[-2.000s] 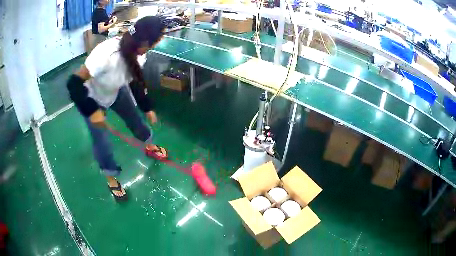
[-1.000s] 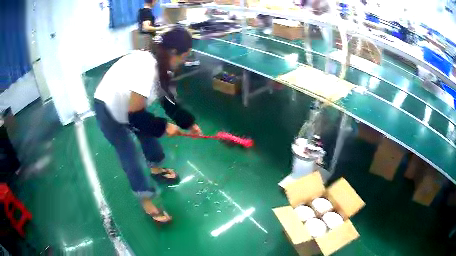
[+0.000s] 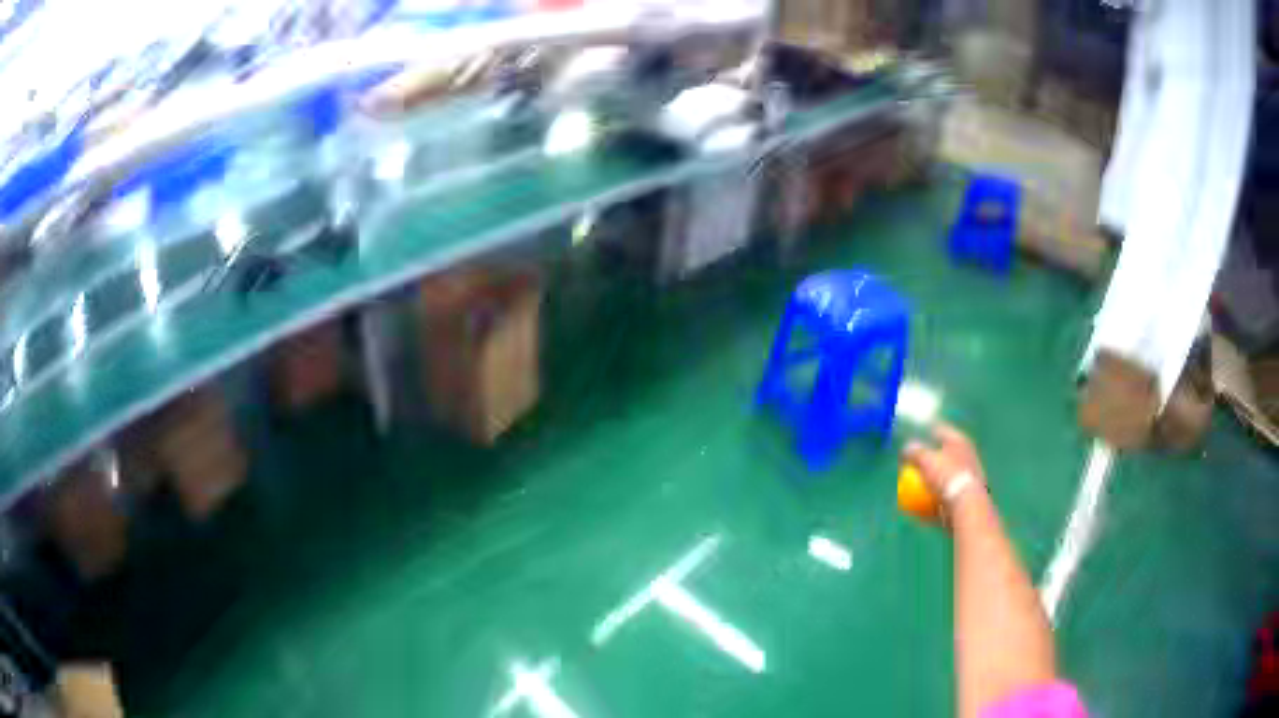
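The frame is blurred. My right hand (image 3: 947,474) reaches in from the lower right, past a pink sleeve. Its fingers are closed around a small orange-yellow thing (image 3: 919,492), whose shape is too blurred to tell. A pale patch shows just above the fingers; I cannot tell whether it is part of the held thing. The hand appears close to the right side of a blue plastic stool (image 3: 839,351) in the picture; I cannot tell if they touch. My left hand is out of the picture.
A long green workbench (image 3: 463,225) runs along the left, with cardboard cartons (image 3: 484,351) under it. A second blue stool (image 3: 987,222) stands farther back. A white post (image 3: 1171,183) rises at the right, with brown cardboard (image 3: 1118,400) at its foot.
The view has swung far to the right. The sweeping person and most of the open carton are out of the picture. The blue stools and my right hand have come into view.
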